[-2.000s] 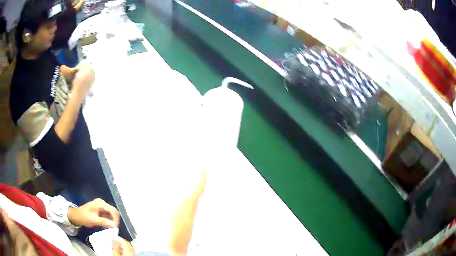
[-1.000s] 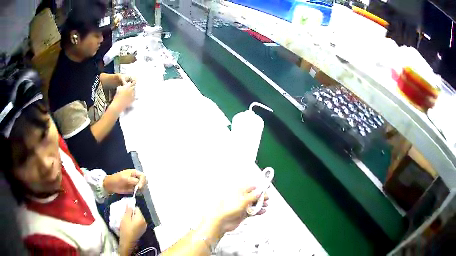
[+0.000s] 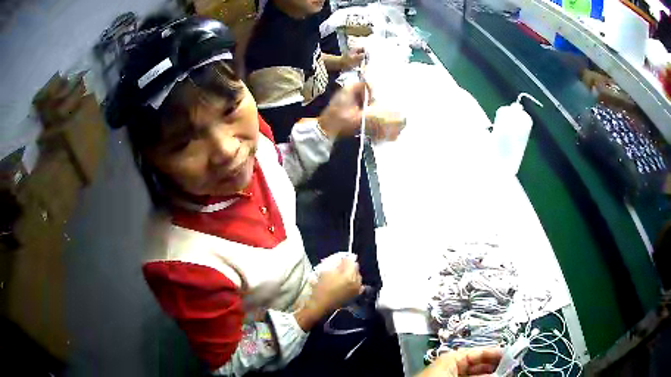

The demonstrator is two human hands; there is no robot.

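My left hand [image 3: 465, 362] is at the bottom edge, partly cut off. Its curled fingers are at a small white piece [image 3: 510, 356]; whether this is cloth or part of a cable I cannot tell. A loose white cable [image 3: 552, 352] lies in open loops just right of it, on the green mat. A heap of bundled white cables [image 3: 474, 294] lies beyond my hand on the white-covered bench [image 3: 441, 184]. My right hand is not in view.
A seated person [image 3: 221, 221] close on the left holds a white cord [image 3: 358, 173] stretched between two hands. Another worker [image 3: 290, 74] sits beyond. A white wash bottle [image 3: 509, 136] stands by the green belt [image 3: 581, 221]. Dark parts [image 3: 629, 140] lie on the far side.
The view has swung left and down, bringing the cable heap into view. My left hand was over the bench with a looped white cable; it is now low beside the heap.
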